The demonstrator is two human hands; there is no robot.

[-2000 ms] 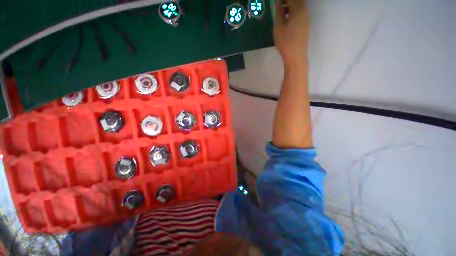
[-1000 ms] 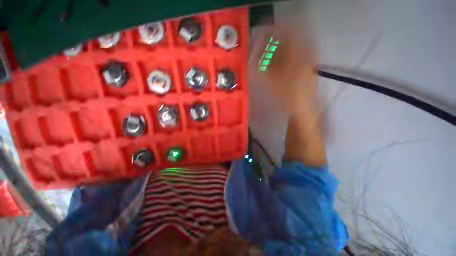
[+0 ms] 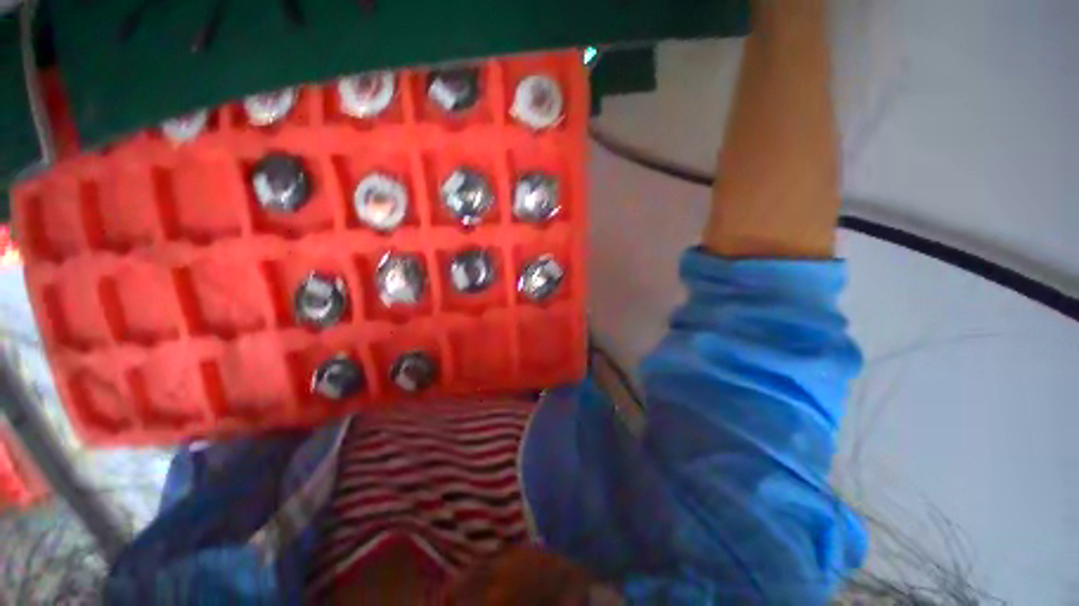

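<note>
A red tray (image 3: pixel 237 373) with rows of square pockets lies against my striped top, below the green shelf. Several round watches sit face-down in its middle and right pockets, such as one at the right end of the third row (image 3: pixel 541 278). Some backs are dark or silver, others have a pale ring. The left pockets are empty. My right forearm reaches up past the shelf's right end, and my right hand is cut off by the top edge. My left hand is not in view.
The green shelf (image 3: pixel 391 33) overhangs the tray's upper edge, with dark leads on it. A black cable (image 3: pixel 958 260) runs along the pale surface at right. A grey bar (image 3: pixel 53 444) stands at lower left.
A watch now sits in the third row's right-end pocket, which was empty. My right hand, blurred beside the tray with green lit digits a second ago, has moved up out of the picture.
</note>
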